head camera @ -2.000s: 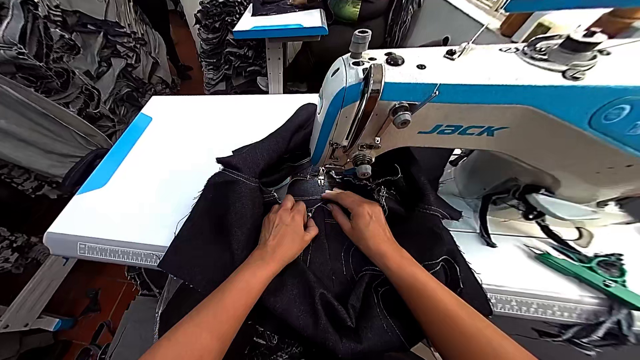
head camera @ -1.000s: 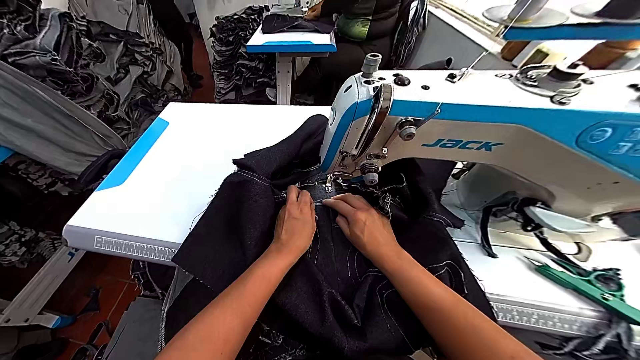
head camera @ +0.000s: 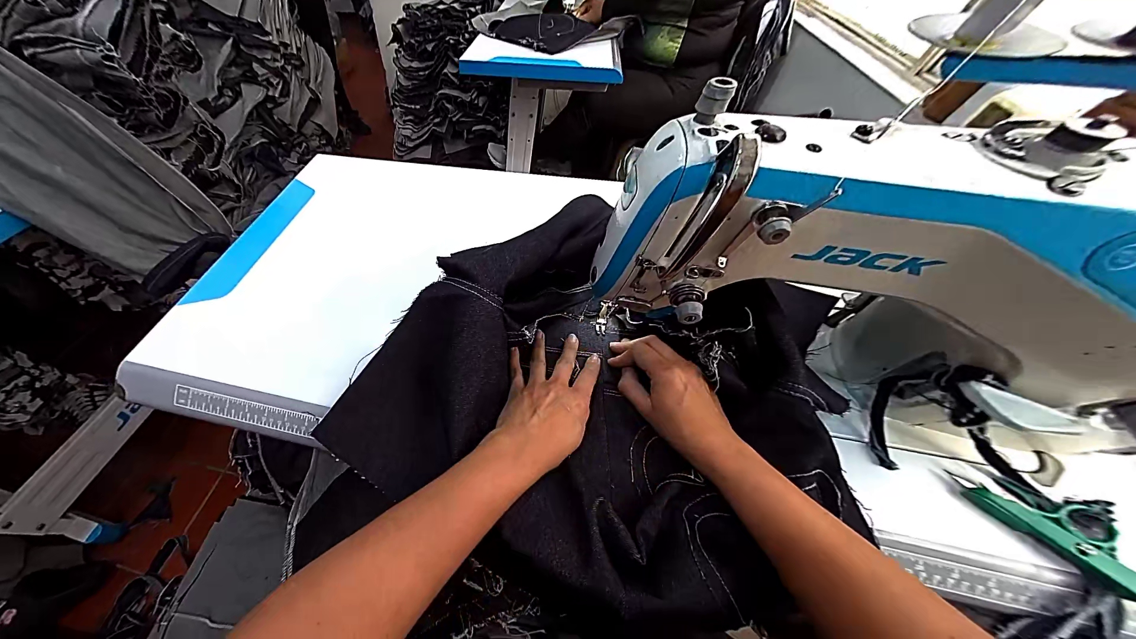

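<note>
Dark denim cloth [head camera: 568,497] with stitched seams drapes over the table edge and under the head of a Jack sewing machine [head camera: 852,222]. My left hand [head camera: 550,404] lies flat on the cloth, fingers spread, just in front of the presser foot [head camera: 603,319]. Close to its right, my right hand [head camera: 674,395] has its thumb and fingers bent together at a seam, pinching or pressing the denim; the fingertips are near the foot. Loose threads stick out from the cloth on both sides of the foot.
Green-handled thread snips or scissors [head camera: 1047,524] lie on the white sewing table [head camera: 355,257] at the right. Heaped cloth pieces [head camera: 204,89] stand at the back left. A person sits behind another table [head camera: 541,69]. Thread spools stand at the upper right.
My left hand's fingers, closer together before, are now spread flat on the denim. My right hand remains beside the presser foot, its fingers more bent. The view has shifted somewhat.
</note>
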